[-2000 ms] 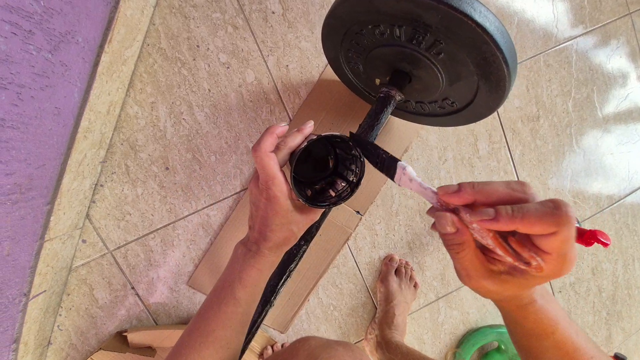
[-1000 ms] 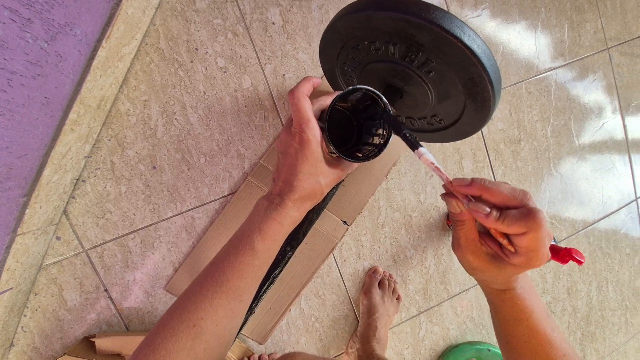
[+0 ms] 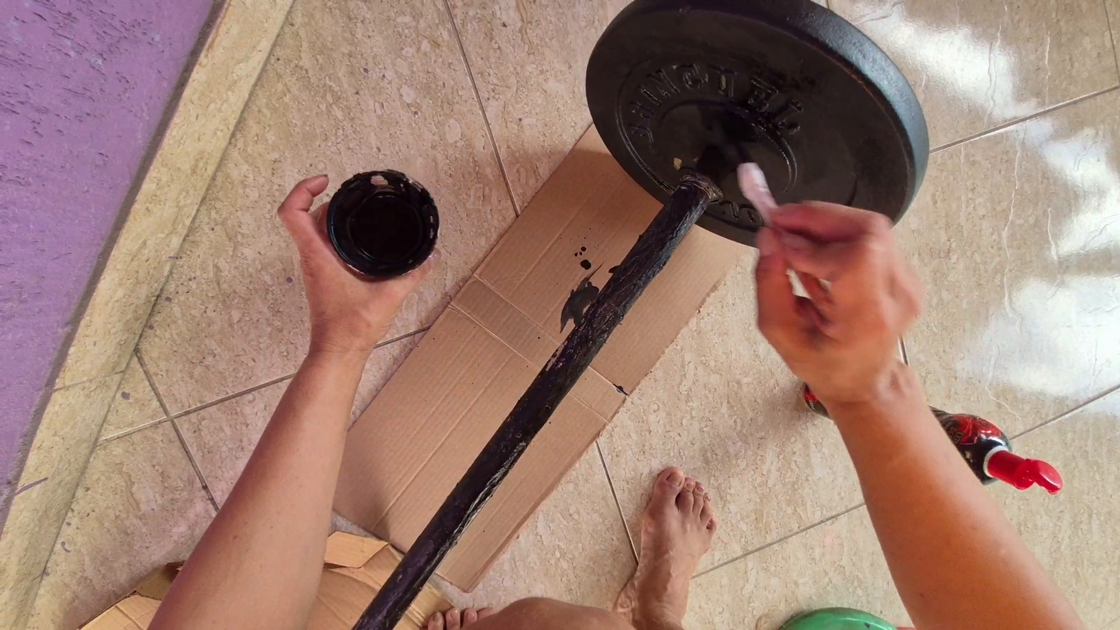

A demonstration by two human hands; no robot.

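My left hand [image 3: 346, 289] holds an open cup of black paint [image 3: 382, 223] over the floor, left of the bar. In my right hand [image 3: 836, 293] is a paintbrush [image 3: 754, 185], its pale handle between thumb and fingers. The dark bristles are at the face of a black weight plate [image 3: 840, 131], near its hub; blur and the dark surface hide whether they touch. A black-coated bar [image 3: 560, 376] runs from the plate down to the lower edge of the view. The plate bears raised lettering.
Cardboard [image 3: 420, 420] with black paint spots lies under the bar. My bare foot [image 3: 669, 542] stands right of it. A dark bottle with a red cap [image 3: 1024, 470] lies on the tiles at right. A green object [image 3: 836, 619] shows at the bottom, a purple surface [image 3: 79, 131] at left.
The cup in my left hand has moved left, away from the bar. The brush has left the cup's rim, where it was a second ago, and is now at the plate.
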